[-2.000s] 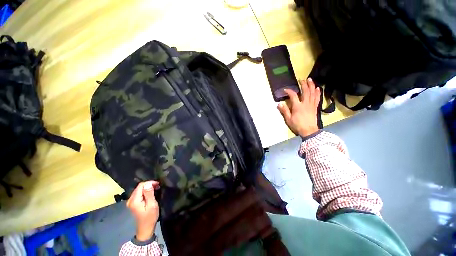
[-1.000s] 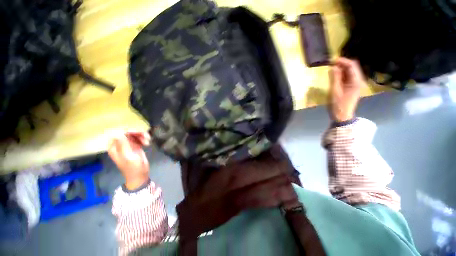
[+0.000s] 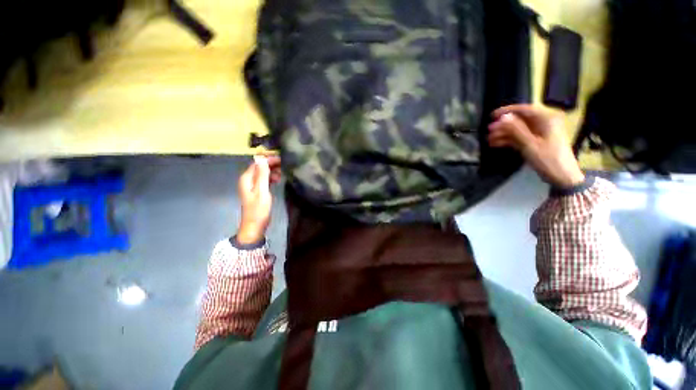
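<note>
A camouflage backpack point(image 3: 366, 99) lies on the table in front of me, its lower end over the table edge against my brown apron. My left hand point(image 3: 258, 190) is at the bag's lower left side, fingers drawn together; whether it pinches the bag is too blurred to tell. My right hand point(image 3: 536, 139) is at the bag's black right side, thumb and fingertips close together; I cannot tell if they grip the fabric. A small black buckle or strap end point(image 3: 263, 141) sticks out at the bag's left side.
A dark smartphone point(image 3: 563, 67) lies right of the bag on the pale yellow table point(image 3: 153, 107). Dark bags point(image 3: 649, 84) lie at the right, and another dark bag point(image 3: 53, 30) with hanging straps is at the upper left. A blue plastic stool point(image 3: 69, 217) stands on the grey floor.
My right hand has left the smartphone and come to the bag's right side. The phone's screen has gone dark. My left hand stays near the bag's lower left. The view has shifted.
</note>
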